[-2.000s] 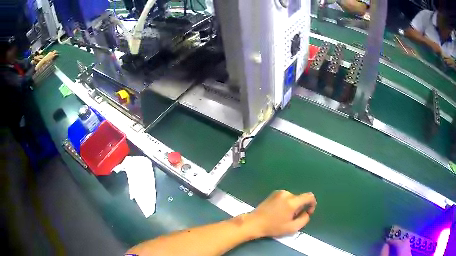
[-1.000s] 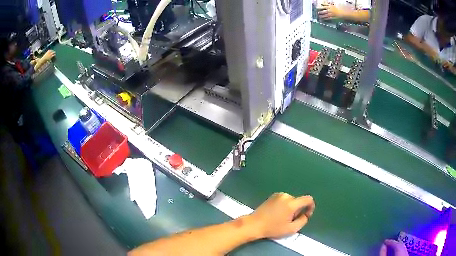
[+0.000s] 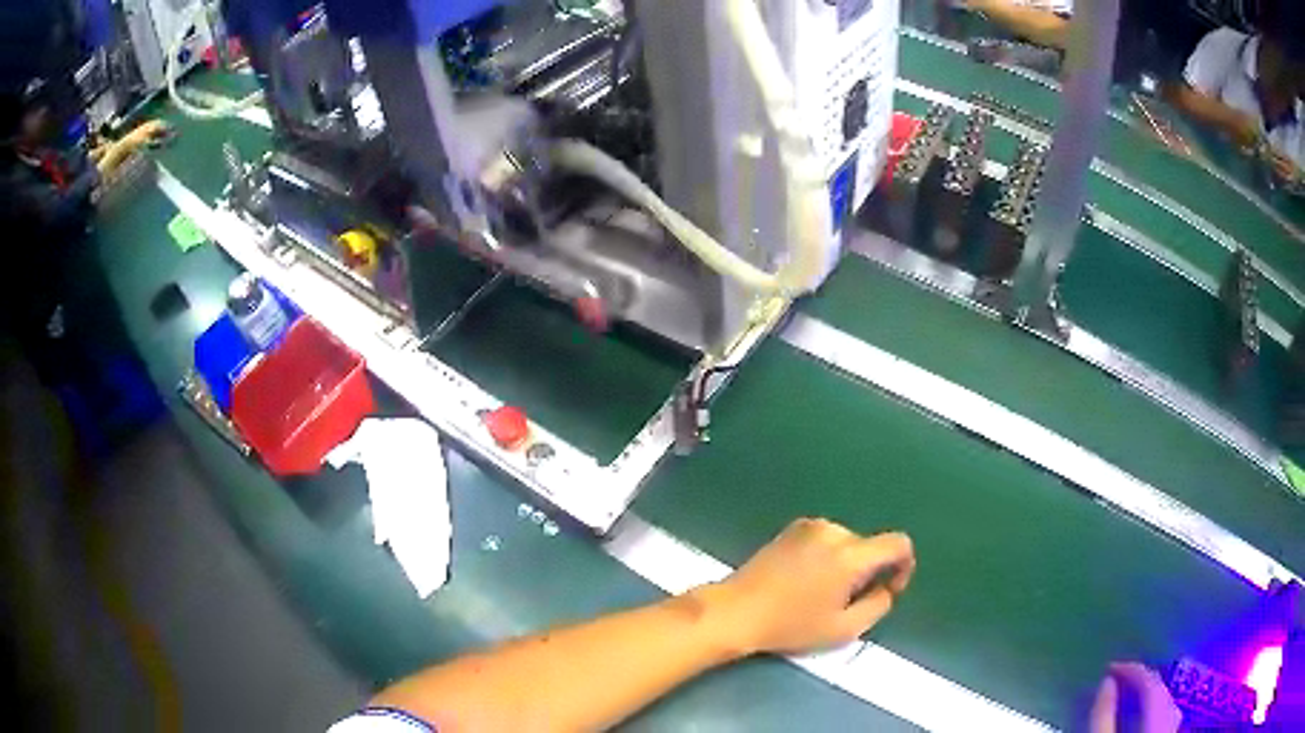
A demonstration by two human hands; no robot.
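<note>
A six-position fixture [image 3: 1211,687] with small round seats lies on the green conveyor belt at the bottom right, its right end in violet light. The UV lamp glow [image 3: 1265,676] is at the right edge. My right hand [image 3: 1135,702], tinted violet and cut off by the bottom edge, is just left of the fixture, with a small gap between them. My left hand [image 3: 827,584] rests at the belt's near white rail, its fingers curled and thumb side towards the belt. Whether anything small is between its fingers cannot be told.
A white machine frame with a red button [image 3: 507,425] stands left of my left hand. A red bin [image 3: 304,397], blue bin [image 3: 225,364] and white wipe [image 3: 407,494] lie at left. Standing fixtures [image 3: 1019,183] are on the far belt. People's arms show at far left and across the line.
The fixture has shifted right towards the violet glow, away from my right hand. The machine's head and pale hose have swung forward and right. My left hand has barely moved.
</note>
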